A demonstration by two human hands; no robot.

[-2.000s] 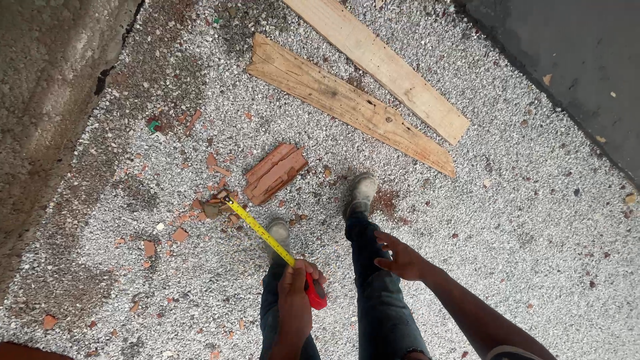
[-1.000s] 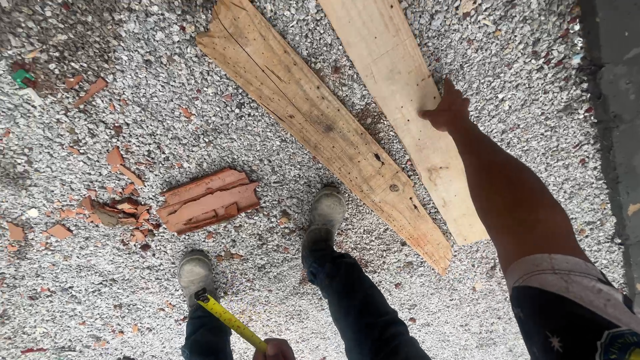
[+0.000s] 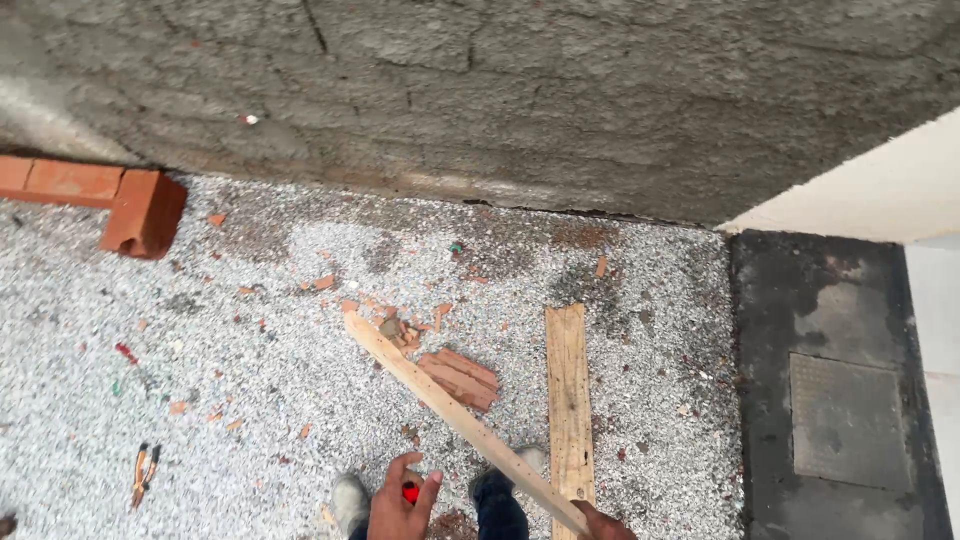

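My right hand (image 3: pixel 602 523) grips the lower end of a long wooden board (image 3: pixel 457 420), which slants up and left over the gravel. Left of the board is my left hand (image 3: pixel 405 499), with the red tape measure (image 3: pixel 410 492) partly showing between its fingers; no yellow blade shows. A second wooden board (image 3: pixel 570 397) lies on the gravel, its lower end close to my right hand. Broken terracotta pieces (image 3: pixel 461 377) lie beyond the held board, beside smaller shards (image 3: pixel 401 330).
A rough cement wall (image 3: pixel 480 97) runs across the far side. Red hollow bricks (image 3: pixel 146 214) lie along it at left. Orange-handled pliers (image 3: pixel 144 474) rest on the gravel at lower left. A dark slab with a square cover (image 3: pixel 847 420) is at right.
My right hand, empty two seconds ago and touching the board one second ago, now holds it off its former place. The tape's yellow blade no longer shows. The view has turned strongly toward the wall.
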